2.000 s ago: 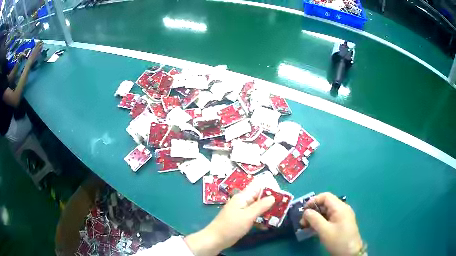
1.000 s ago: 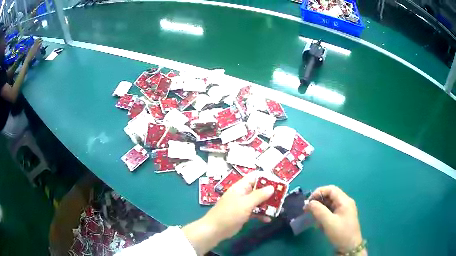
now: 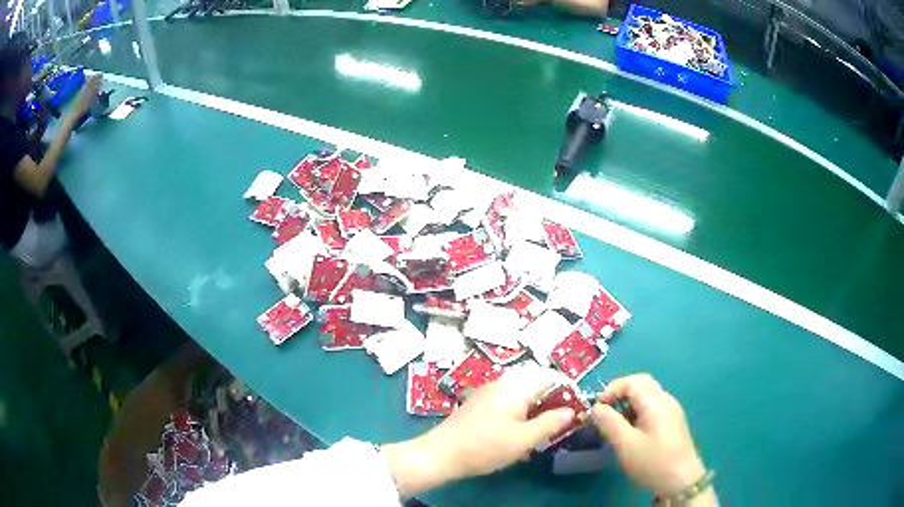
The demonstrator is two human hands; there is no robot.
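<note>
My left hand [image 3: 506,421] holds a red circuit board [image 3: 561,408], red face up, near the bench's front edge. My right hand [image 3: 639,426] is at the board's right edge, thumb and fingertips pinched on something small and thin, perhaps a lead wire; it is too small to tell. A grey-silver flat part [image 3: 580,459] shows under the board between the hands. The rest of the dark unit under my hands is mostly hidden. A pile of boards [image 3: 377,309], some red face up and some white side up, lies just beyond my hands.
A cardboard carton [image 3: 127,451] with boards stands below the bench edge at left. On the green belt [image 3: 476,84], behind a white rail, lies a black handled unit [image 3: 582,134]. A blue tote [image 3: 674,74] of boards stands across it. A seated person [image 3: 35,168] works at far left.
My right hand has come in to the edge of the board, and the board is more tilted. The black unit on the belt has moved left. The view has shifted slightly.
</note>
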